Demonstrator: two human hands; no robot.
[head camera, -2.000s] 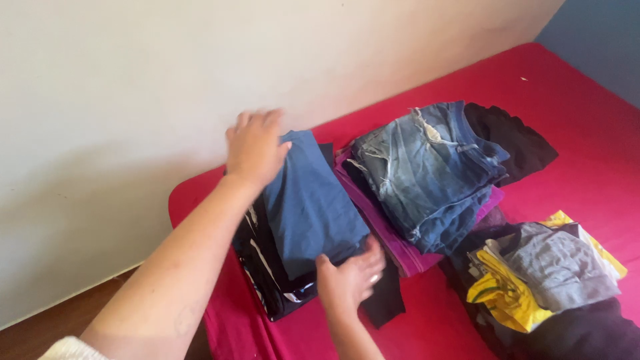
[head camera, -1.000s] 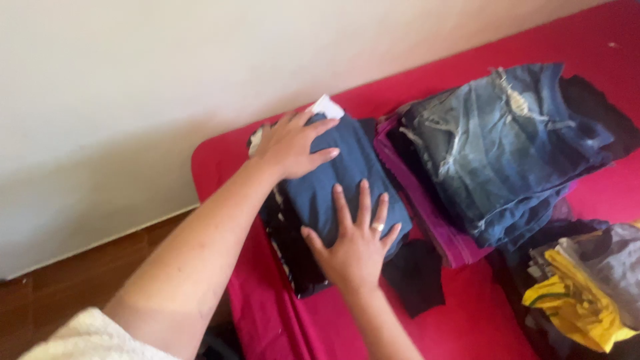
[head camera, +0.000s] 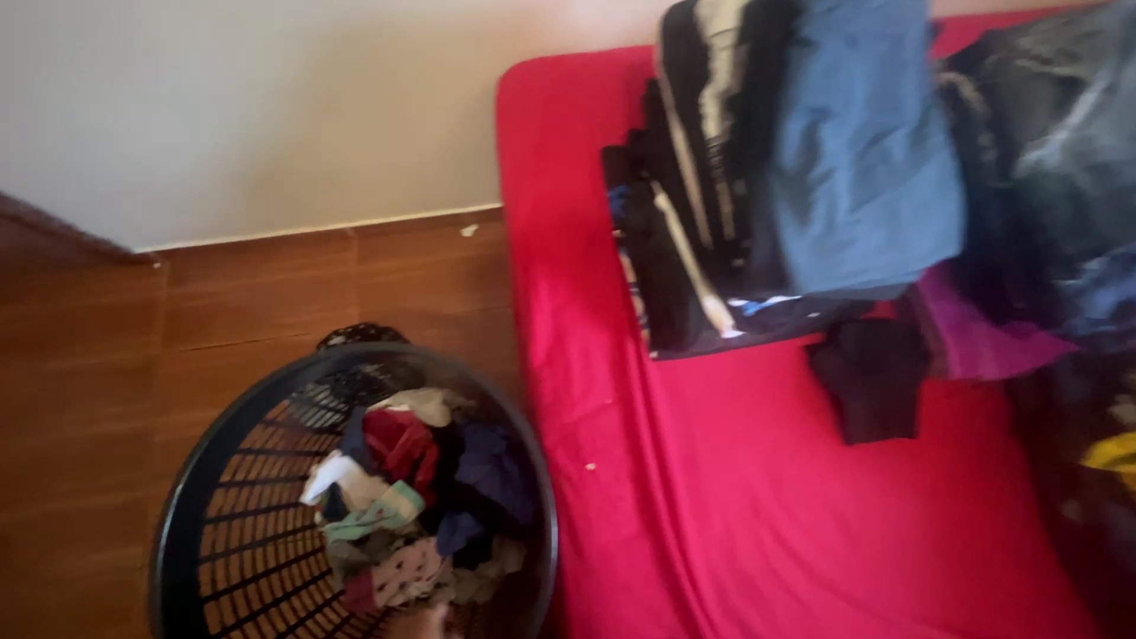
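At the bottom edge, a small blurred part of a hand, seemingly my left hand (head camera: 421, 623), shows inside a black plastic laundry basket (head camera: 182, 497), beside crumpled clothes (head camera: 404, 524). Its fingers are too hidden to read. My right hand is out of view. On the red-covered bed, a folded blue garment (head camera: 865, 160) lies on a stack of dark folded clothes (head camera: 701, 311). A small black garment (head camera: 874, 382) is just below the stack, with a purple garment (head camera: 985, 337) to its right.
The basket stands on the brown tiled floor (head camera: 257, 293), close against the side of the red sheet (head camera: 603, 532). A pale wall (head camera: 266, 106) runs behind. Blurred denim clothing (head camera: 1078, 169) and a yellow cloth (head camera: 1114, 457) are at the right edge.
Both hands have left the blue garment, which they were touching one second ago. The view has swung left and down, bringing in the basket.
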